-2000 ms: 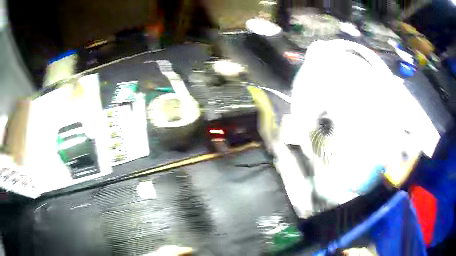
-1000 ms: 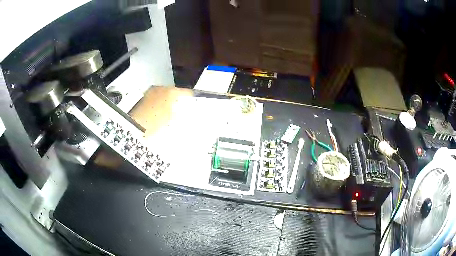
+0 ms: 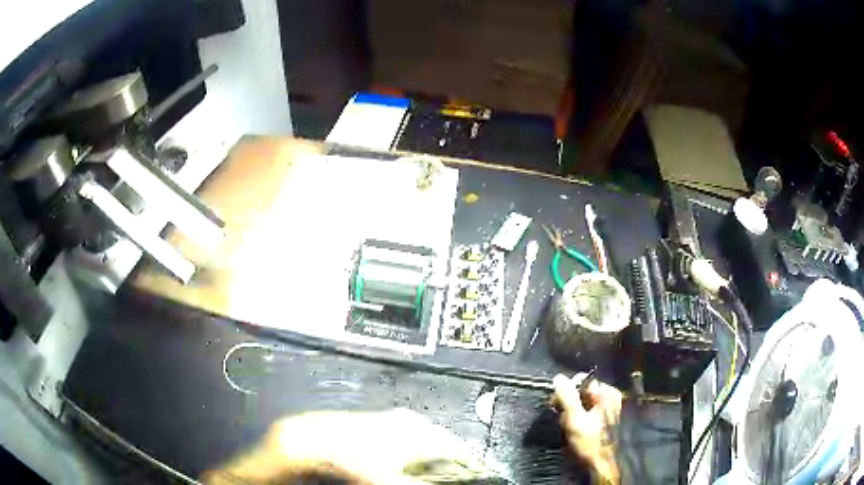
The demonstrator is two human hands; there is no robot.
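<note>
My right hand [image 3: 591,422] is at the lower right, just in front of the grey can, with its fingers closed on a slim dark pen-like tool [image 3: 588,381]. Only a short part of the tool shows. My left hand [image 3: 332,450] is a large, bright, blurred shape at the bottom edge, over the black mat [image 3: 161,388]. It is cut off by the edge, and its fingers and grip cannot be made out. A pale greenish patch [image 3: 450,469] shows beside it, too blurred to name. The two pale rails [image 3: 142,232] on the left machine hold no board strip.
Behind the mat stand a green-edged wire spool [image 3: 390,289], an upright board strip [image 3: 474,298], a white strip tool [image 3: 521,296], green-handled pliers [image 3: 561,268], the grey can [image 3: 585,327] and a black ribbed box [image 3: 671,327]. A white fan [image 3: 786,398] is at right.
The board strip that lay on the rails a second ago is gone from them. Both hands have come into view at the bottom. The view has shifted slightly, after swinging left from the fan side.
</note>
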